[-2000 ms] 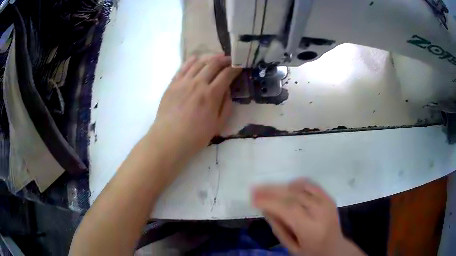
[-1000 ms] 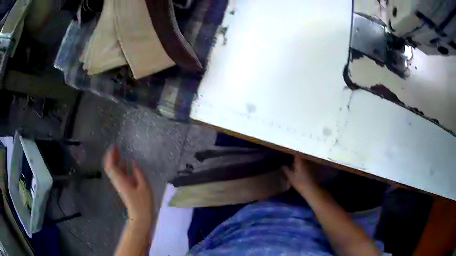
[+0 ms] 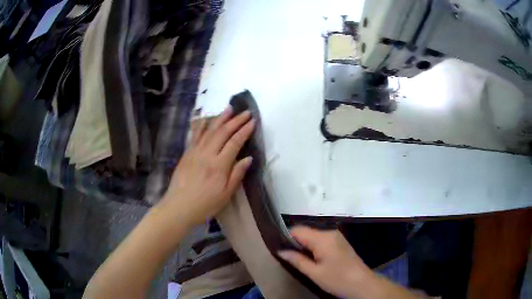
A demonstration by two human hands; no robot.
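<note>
A long beige-and-brown strip [image 3: 261, 217] runs from the white table's left part down over its front edge, brown band on the right. My left hand [image 3: 205, 166] lies on the strip's upper part, fingers on the brown band. My right hand [image 3: 321, 257] grips the strip's right edge between thumb and fingers, just below the table edge. A pale line shows along that edge. The needle area [image 3: 379, 82] of the sewing machine [image 3: 402, 35] is right of the strip, apart from it. The silver needle plate [image 3: 345, 84] shows no fabric.
A bundle of beige and brown pieces [image 3: 93, 111] lies on plaid cloth [image 3: 184, 76] left of the table. More brown and beige pieces [image 3: 219, 271] lie on the lap below the table edge. The grey floor and a pale frame [image 3: 26, 274] show at lower left.
The view has swung back toward the machine. My left hand has moved from over the floor onto the strip. A strip now lies across the table edge, gripped by my right hand.
</note>
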